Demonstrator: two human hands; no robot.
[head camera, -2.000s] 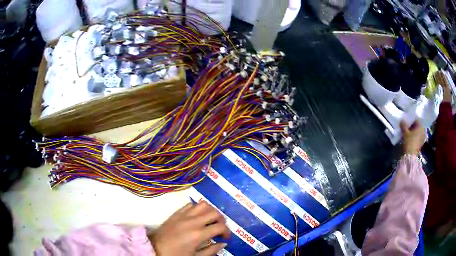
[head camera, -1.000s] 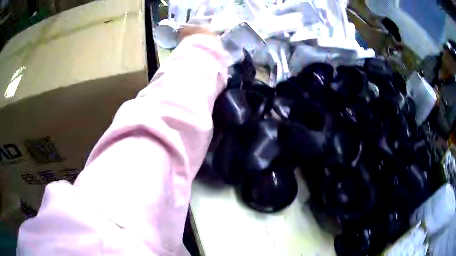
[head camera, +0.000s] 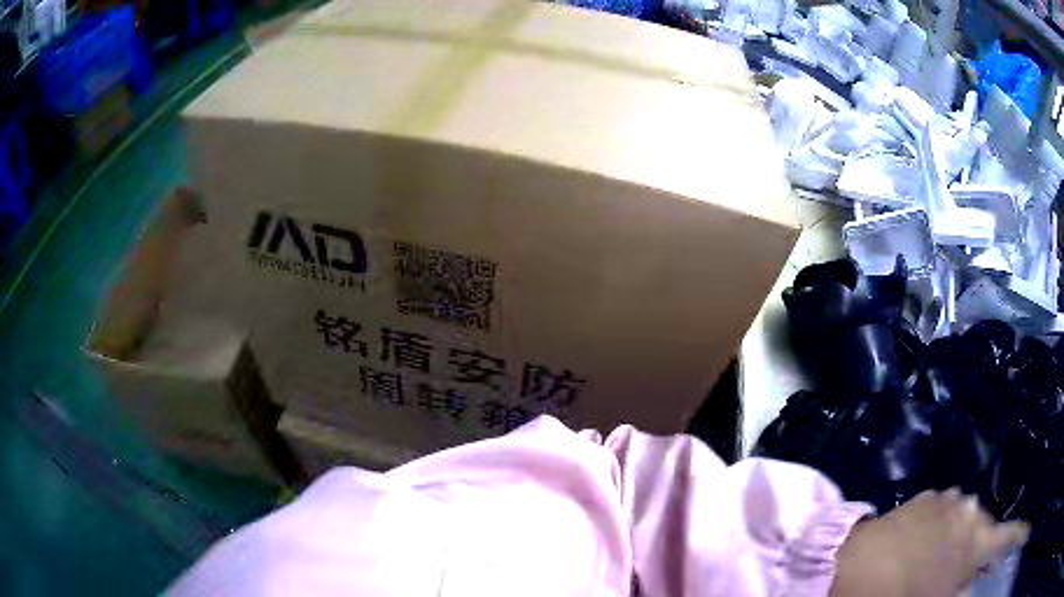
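My left hand (head camera: 928, 546) is at the bottom right, in front of the heap of glossy black inner shells (head camera: 898, 437). It is blurred, and its fingers point right. A pale grey-white patch shows at the fingertips near the bottom edge; I cannot tell whether the hand holds it. The pink sleeve crosses the bottom of the picture. White plastic brackets (head camera: 887, 239) lie heaped behind the black shells. My right hand is out of the picture.
A large closed brown carton (head camera: 607, 274) with black print stands left of the bench edge (head camera: 764, 362). A smaller open carton (head camera: 175, 402) stands beside it on the green floor (head camera: 70, 315). More white parts (head camera: 817, 41) lie at the far back.
The view has swung left, bringing the large carton to the middle and the shells to the right. My left hand has moved from the white brackets back towards me, beside the black shells.
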